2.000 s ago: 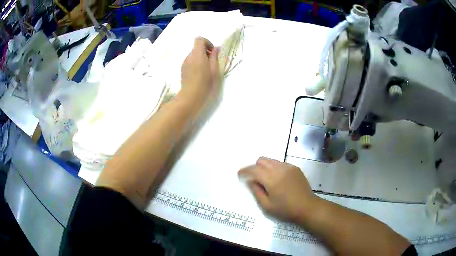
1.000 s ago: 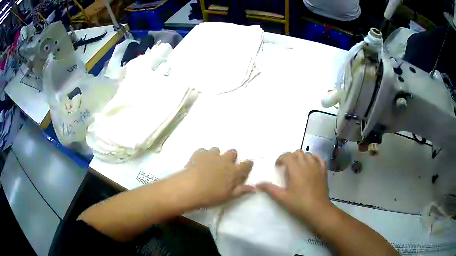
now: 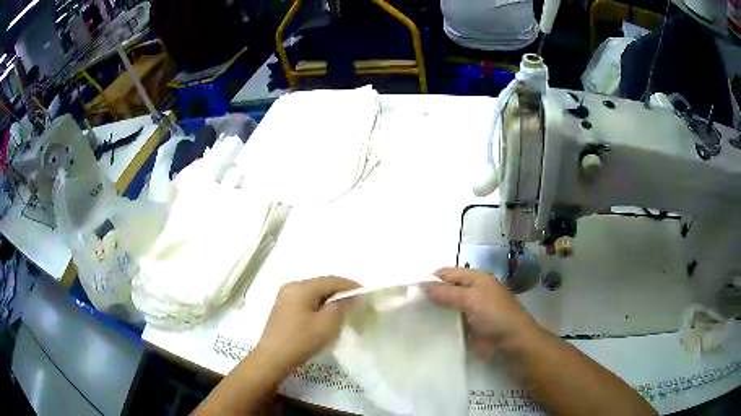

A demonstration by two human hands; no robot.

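A white fabric piece (image 3: 402, 349) hangs between my two hands over the table's front edge, its top edge pulled across from hand to hand. My left hand (image 3: 313, 313) grips its upper left corner, thumb and fingertips partly hidden by the cloth. My right hand (image 3: 479, 305) grips its upper right corner, just left of and in front of the needle area. The presser foot (image 3: 514, 253) of the sewing machine (image 3: 569, 154) stands to the right, with no cloth visible under it.
A thick layered cream-white pile (image 3: 203, 268) lies at the left table edge, beside a plastic bag (image 3: 106, 252). A flat white stack (image 3: 313, 134) lies further back. A fabric scrap (image 3: 704, 331) is at the far right. A ruler (image 3: 674, 383) runs along the front edge. A person in white (image 3: 491, 23) is behind.
My left hand has left the back stack and come to the front. Both hands, which were flat on the cloth a second ago, now hold the piece up by its top edge. The view has shifted.
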